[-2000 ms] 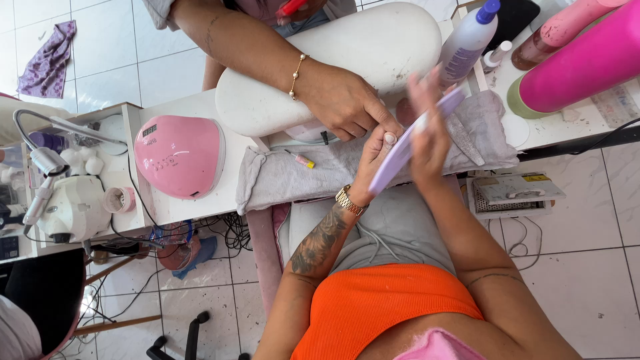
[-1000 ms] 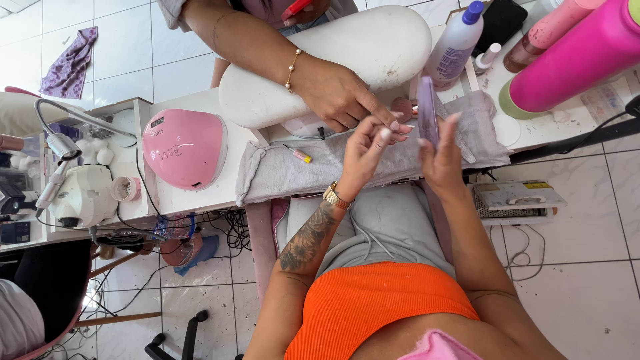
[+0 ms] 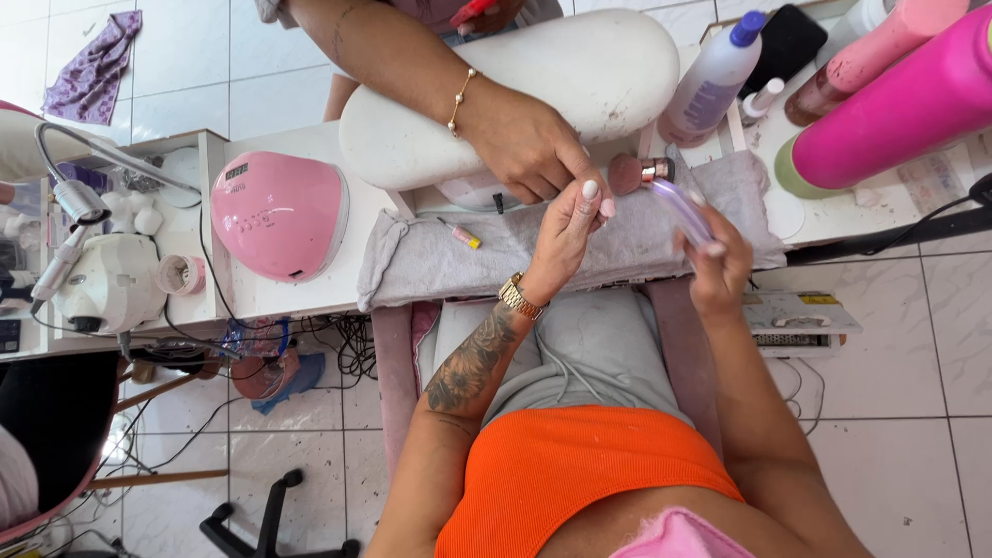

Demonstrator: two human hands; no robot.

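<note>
My left hand (image 3: 570,232), with a gold watch at the wrist, grips a fingertip of the other person's hand (image 3: 527,143), whose forearm lies over the white padded armrest (image 3: 511,101). My right hand (image 3: 717,256) holds a purple nail file (image 3: 682,211) by its lower end, a little to the right of those fingers; the hand is slightly blurred. Behind the file's upper end lies a makeup-type brush (image 3: 639,172). A grey towel (image 3: 434,267) is spread below both hands, and on it lies a small tube with a yellow end (image 3: 465,235).
A pink nail lamp (image 3: 275,217) and a white nail drill unit (image 3: 112,283) with a jar (image 3: 180,273) stand on the left. At the right are a blue-capped bottle (image 3: 711,81), a small white-capped bottle (image 3: 762,101), a black phone (image 3: 787,43) and a large magenta bottle (image 3: 883,101).
The nail file, across my hands two seconds ago, is now held apart from my left hand on the right. More of the brush shows. My left hand remains at the other person's fingers.
</note>
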